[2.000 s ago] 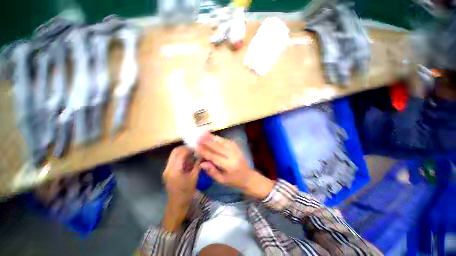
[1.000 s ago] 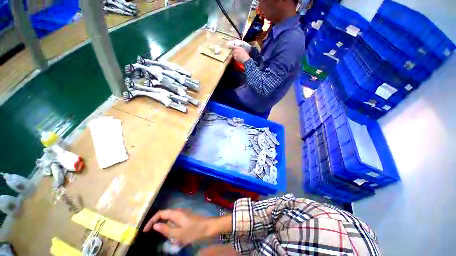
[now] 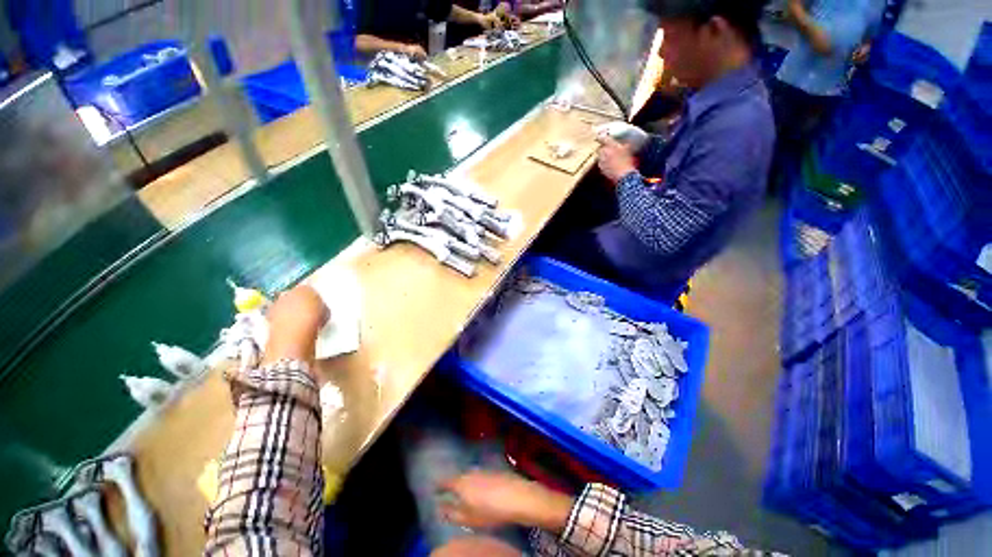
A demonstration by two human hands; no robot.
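My left hand (image 3: 297,313) reaches far over the bench, between the white paper (image 3: 344,318) and the yellow-topped bottle (image 3: 248,297). Its fingers are hidden behind the back of the hand, so I cannot tell what it holds. Small grey-white fittings (image 3: 242,333) lie beside its wrist, partly covered. My right hand (image 3: 490,498) is low in front of the bench, near my lap. It is blurred, with fingers partly curled, and I cannot tell whether it holds anything. Yellow tape (image 3: 333,483) shows at the bench edge, partly hidden by my left sleeve.
Grey handle bodies lie at the bench's near left (image 3: 98,511) and in a pile farther along (image 3: 446,223). Two white bottles (image 3: 177,358) stand at the back edge. A blue bin (image 3: 683,413) of flat grey pieces is at right. A seated person (image 3: 707,185) works beyond; blue totes (image 3: 848,370) stand right.
My left hand has come into view and reached over the fittings and paper. My right hand has moved right, away from the bench edge. The view has shifted, bringing handle bodies in at lower left.
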